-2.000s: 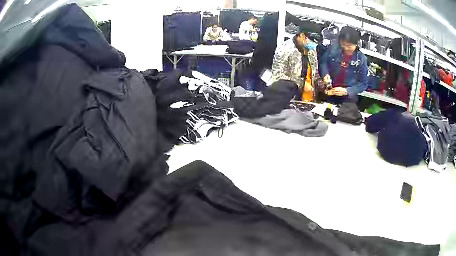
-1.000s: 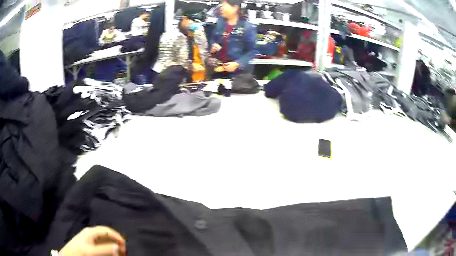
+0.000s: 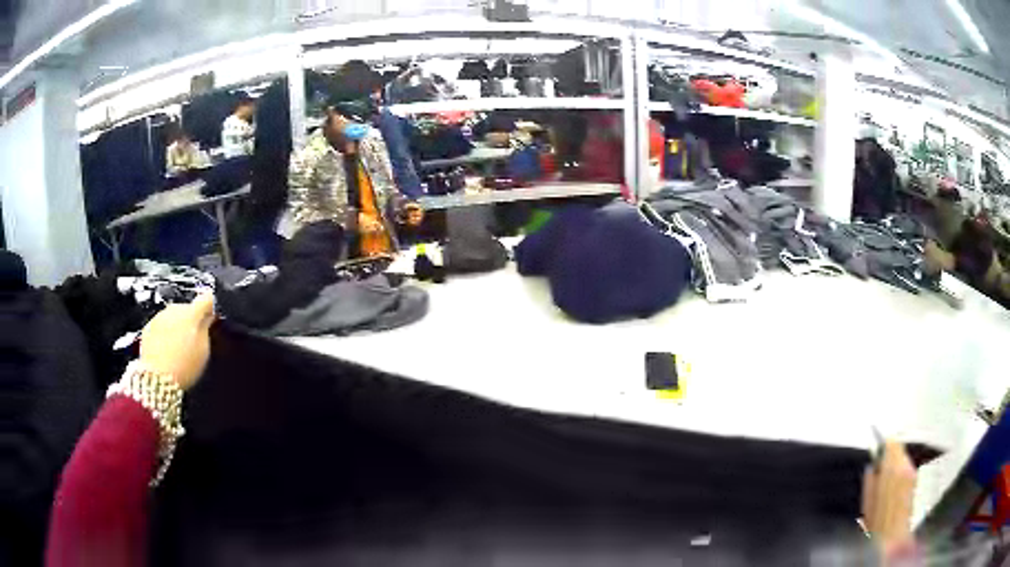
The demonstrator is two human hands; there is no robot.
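A black coat (image 3: pixel 498 476) is stretched across the front of the view, its upper edge running from the left down to the right. My left hand (image 3: pixel 177 338), with a pearl-like bracelet and a dark red sleeve, grips the coat's upper left corner and holds it raised. My right hand (image 3: pixel 889 487) is at the coat's right end, near its upper corner, holding the cloth there. A thin metallic glint shows at its fingertips; the tool itself is mostly hidden. The coat's lower part is cut off by the picture's edge.
The white table (image 3: pixel 775 366) holds a small black phone-like object (image 3: pixel 661 371), a round navy bundle (image 3: pixel 620 266), a grey cloth (image 3: pixel 349 307) and grey garments with white edges (image 3: pixel 714 238). A dark coat pile (image 3: pixel 39 388) stands at left. People stand or sit beyond the table.
The view has turned right. My left hand has risen with the coat's corner in it. My right hand has come into view at the coat's right end. The coat now hangs stretched, without its button showing.
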